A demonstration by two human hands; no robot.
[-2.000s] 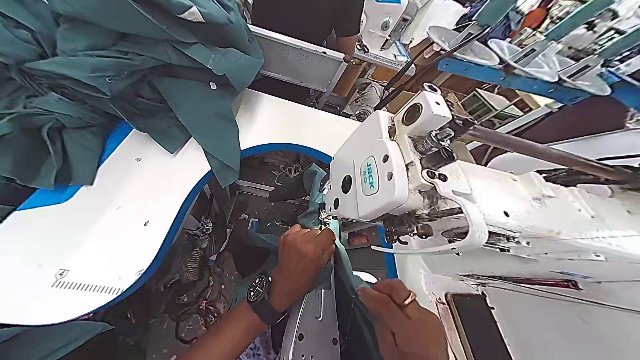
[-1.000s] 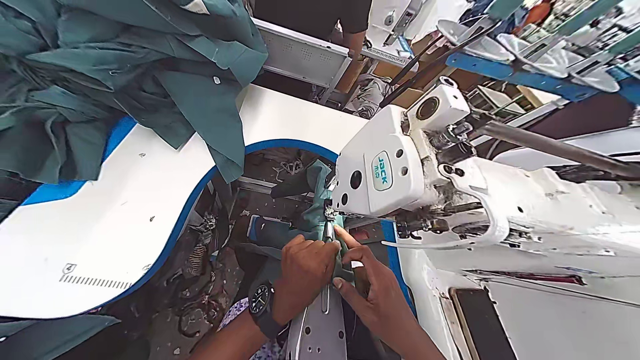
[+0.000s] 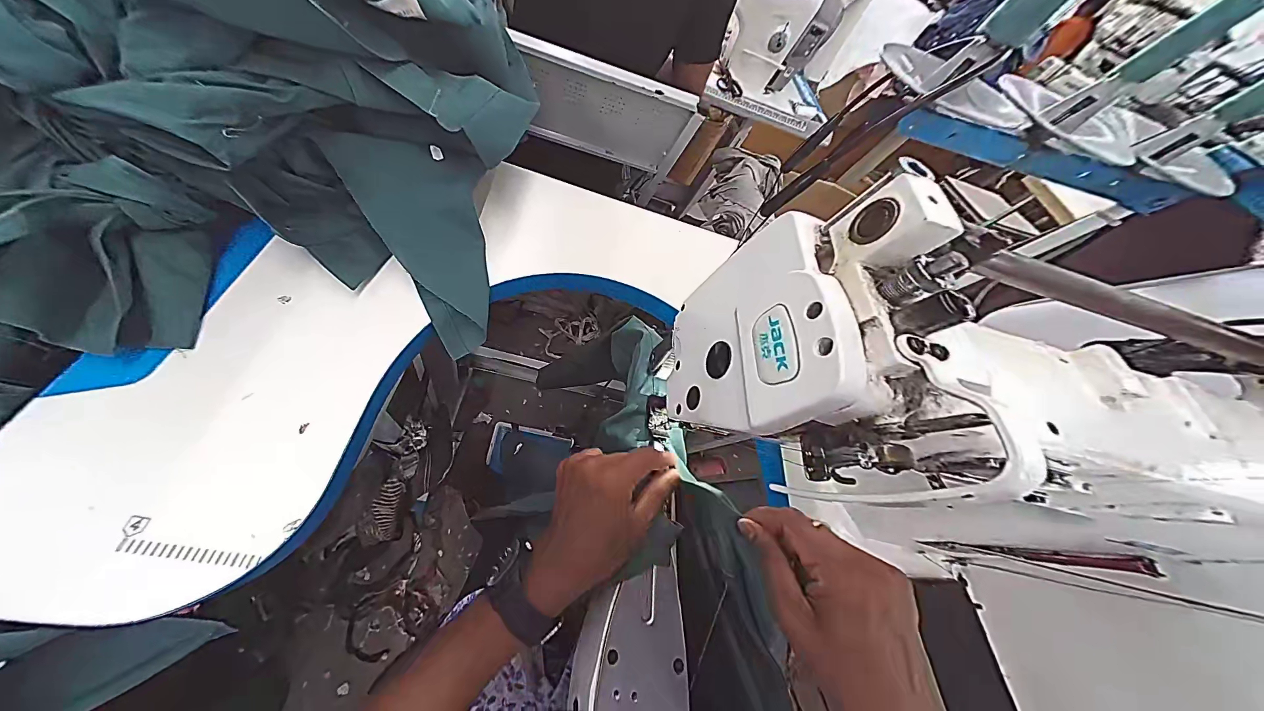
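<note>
A white Jack industrial sewing machine head [image 3: 770, 336] stands right of centre, above a narrow metal machine arm [image 3: 637, 642]. Dark green fabric [image 3: 726, 553] runs from the needle area down over the right side of that arm. Just below the presser foot [image 3: 660, 420], my left hand [image 3: 602, 513], with a watch on its wrist, pinches the fabric between thumb and fingers. Lower and to the right, my right hand [image 3: 839, 602] grips the fabric's edge between thumb and forefinger. The needle itself is too small to make out.
A white, blue-edged curved table [image 3: 227, 444] lies at left, with a heap of green fabric pieces [image 3: 296, 128] on it. Behind it are a person in dark clothing [image 3: 632, 35] and another sewing machine [image 3: 780, 44]. Thread-stand discs [image 3: 1066, 114] sit on a blue rail at upper right.
My right hand was close beside the left at the machine arm one second ago; it has moved away to the right and holds the fabric edge there. My left hand has moved slightly up toward the presser foot.
</note>
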